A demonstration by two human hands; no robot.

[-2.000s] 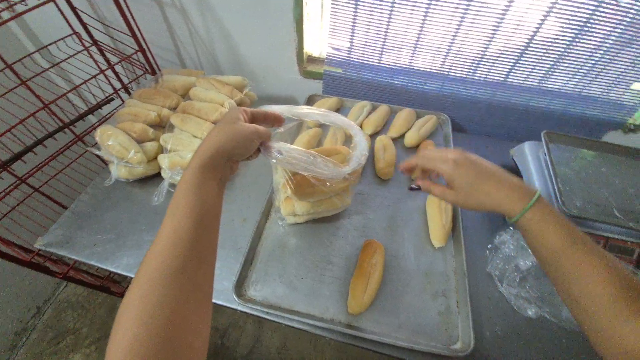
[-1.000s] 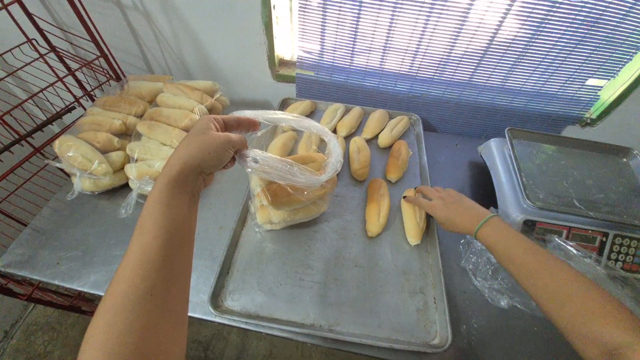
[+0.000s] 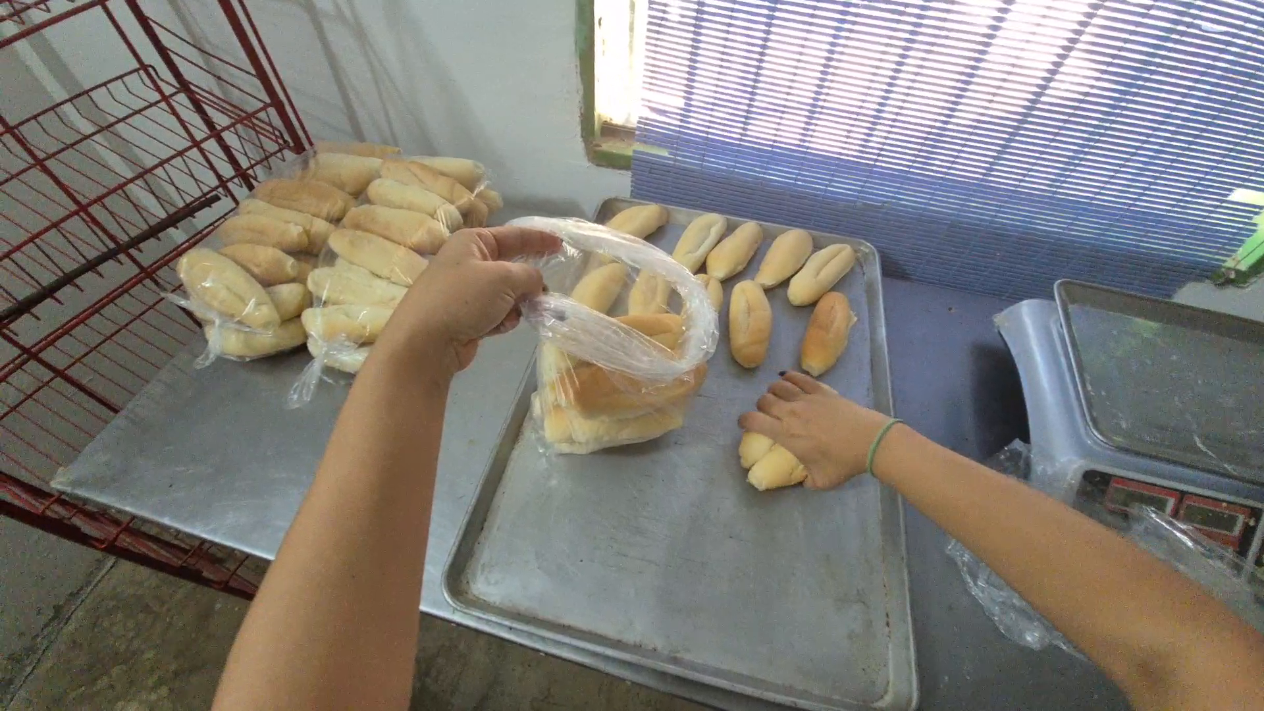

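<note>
My left hand [image 3: 484, 286] pinches the rolled rim of a clear plastic bag [image 3: 632, 360], holding its mouth wide. Several bread rolls lie inside, and the bag is over the left part of a metal baking tray [image 3: 681, 553]. On the tray's right side, my right hand [image 3: 815, 430] is closed over two bread rolls [image 3: 772, 464] lying side by side; its palm hides part of them. Just behind it lies a browner roll [image 3: 828, 333], with a paler roll [image 3: 750, 324] to its left. More loose rolls [image 3: 785, 259] are spread along the tray's far end.
Filled bags of rolls [image 3: 346, 247] are stacked at the left on the metal table [image 3: 227, 464], beside a red wire rack [image 3: 128, 168]. At the right stands a digital scale [image 3: 1047, 395], with crumpled clear plastic [image 3: 1017, 583] by it. A blue slatted blind [image 3: 889, 138] hangs behind.
My right hand has gathered the two rolls that lay apart a second ago and brought them nearer the tray's middle. My left hand still holds the bag's rim.
</note>
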